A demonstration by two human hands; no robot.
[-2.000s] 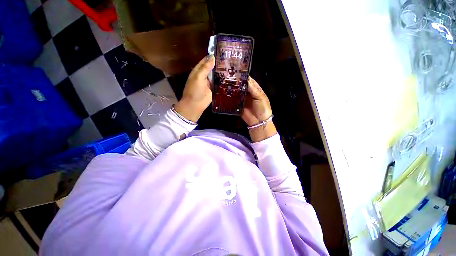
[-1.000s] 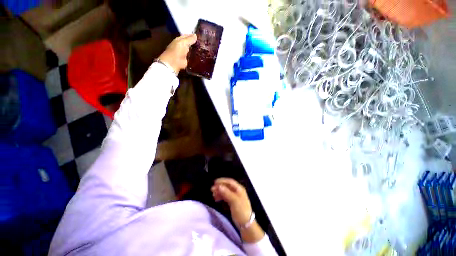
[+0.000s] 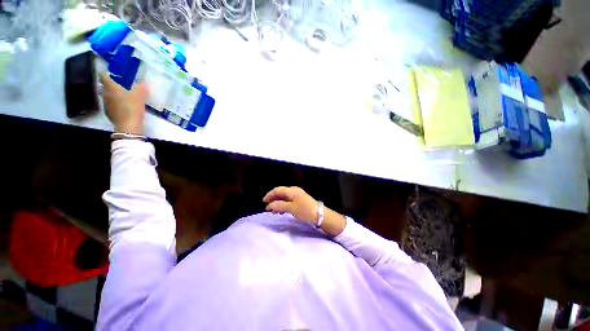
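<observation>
A fanned pile of blue-and-white flattened cartons (image 3: 169, 84) lies at the left of the white tabletop. My left hand (image 3: 126, 106) is at the pile's near left end, with thumb and fingers around its edge; the fingertips are partly hidden. The smartphone (image 3: 81, 84) lies dark on the table just left of my left hand, not held. My right hand (image 3: 292, 202) is empty in front of my body, below the table edge, with its fingers loosely bent.
Loose white cable coils (image 3: 226, 13) lie along the table's back. At right are a packet of yellow sheets (image 3: 445, 106), a cutter-like strip (image 3: 405, 123), bundled cartons (image 3: 511, 106) and dark-blue packed cartons (image 3: 491, 26). A red stool (image 3: 55, 249) stands at lower left.
The view has turned to face the table. The smartphone, held in my left hand before, now lies on the table. My left hand has taken hold of the flattened cartons. My right hand stays low and empty.
</observation>
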